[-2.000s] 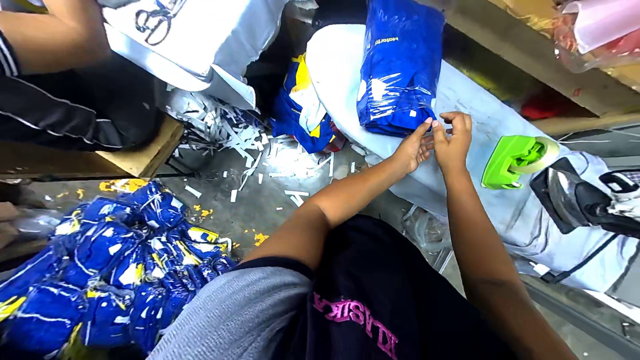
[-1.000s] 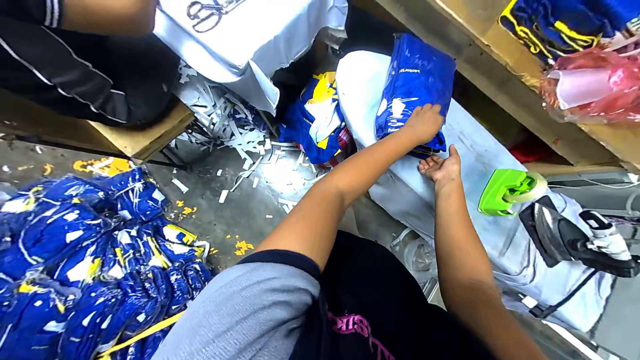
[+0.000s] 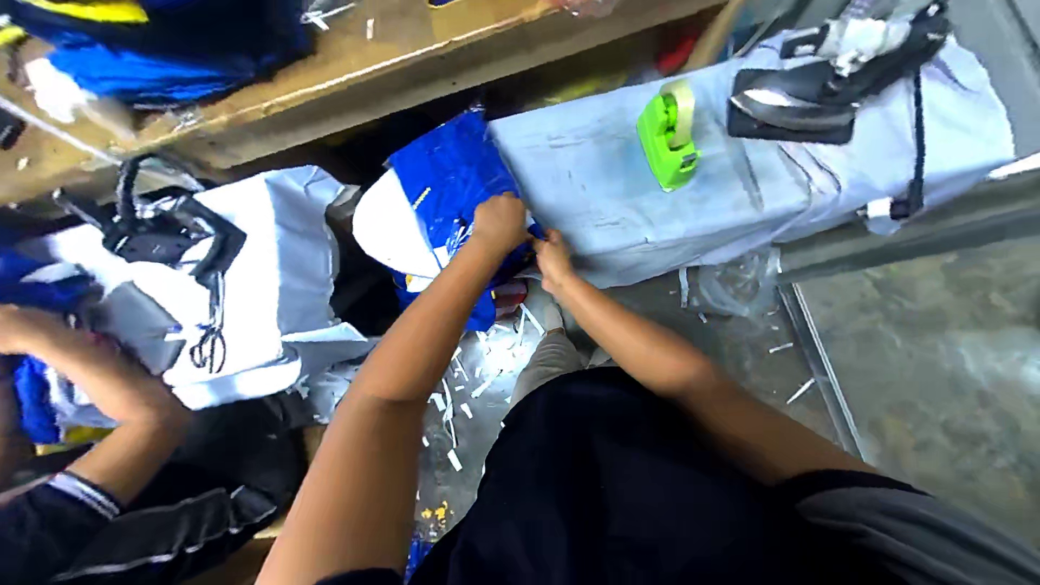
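A folded blue garment in clear plastic wrap [image 3: 459,175] lies on the left end of the padded ironing board [image 3: 593,175]. Over its near part rests my left hand [image 3: 500,223], fingers curled onto the wrap. My right hand [image 3: 554,258] pinches the package's near right corner between thumb and fingers, at the board's front edge. Farther right on the board stand a green tape dispenser [image 3: 670,138] with a roll of tape, and a dark clothes iron [image 3: 792,106] on its pad.
At left, a co-worker's arm [image 3: 97,370] reaches over a white-covered table [image 3: 252,252] holding scissors [image 3: 209,349] and a black device. A wooden shelf [image 3: 349,81] with blue fabric runs behind the board. Paper scraps [image 3: 455,459] litter the floor; a metal rail [image 3: 825,366] crosses it at right.
The view has swung right. My left hand has moved down from the top of the package to its near part, and my right hand, open a second ago, has closed on the corner.
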